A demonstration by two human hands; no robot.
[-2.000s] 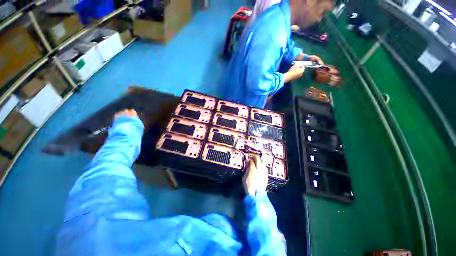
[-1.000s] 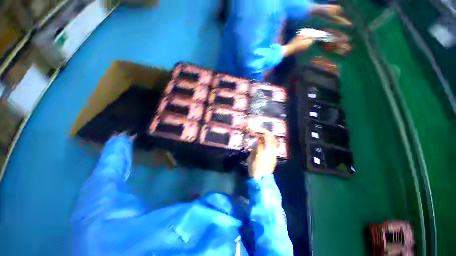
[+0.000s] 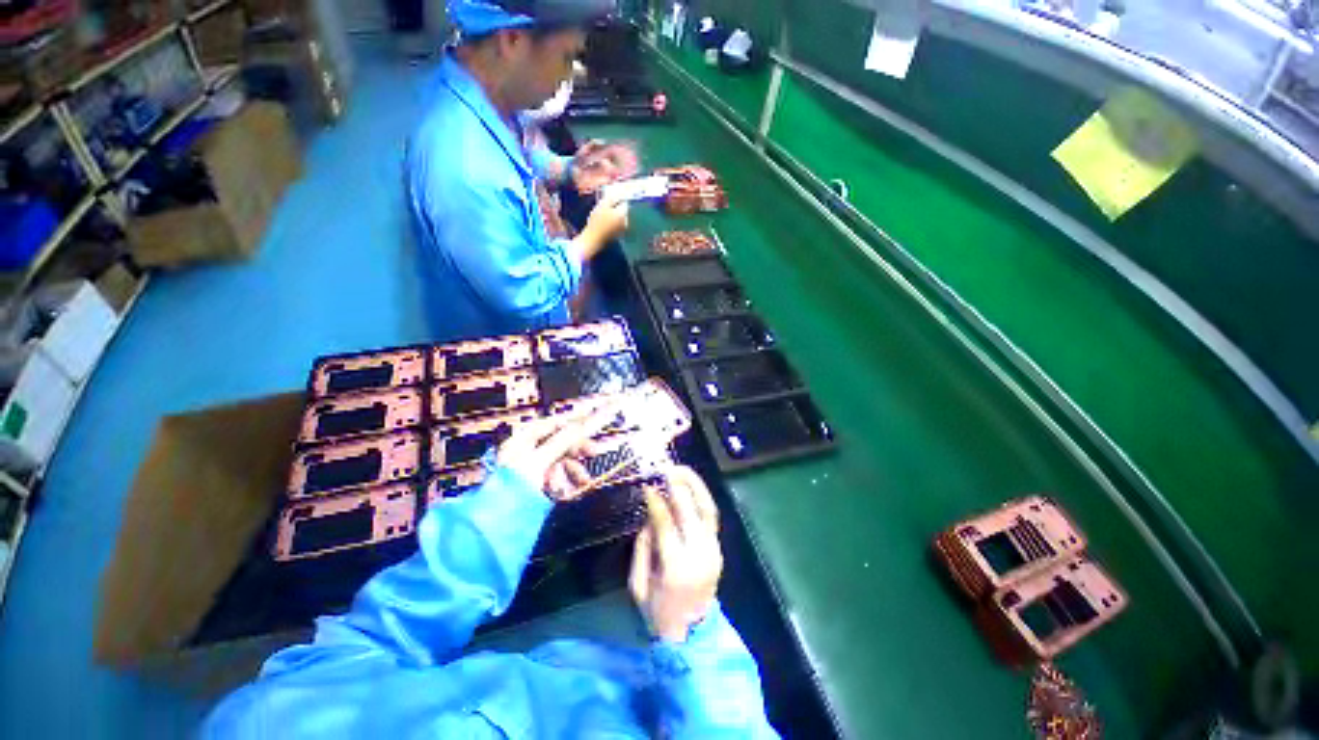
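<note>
My left hand (image 3: 550, 445) holds a rose-gold housing (image 3: 637, 422) over the right side of the tray, fingers on its left end. My right hand (image 3: 680, 547) is curled, its fingertips at the housing's lower right edge; its grip is partly hidden. More rose-gold housings (image 3: 355, 416) lie in rows in the black housing tray (image 3: 261, 586), which tops a stack. My hands and sleeves cover the tray's lower right pockets.
A black screen tray (image 3: 755, 460) with dark phones is on the green bench (image 3: 882, 578). Paired stacks of housings (image 3: 1030, 552) and a small copper pile (image 3: 1063, 708) are at the right. A neighbouring worker (image 3: 485, 188) holds a pale part. A cardboard box (image 3: 188, 492) stands left.
The view has swung right. My left hand has come from the tray stack's left side onto the housing. My right hand has stayed at the tray's right side. Housing stacks now show fully on the bench.
</note>
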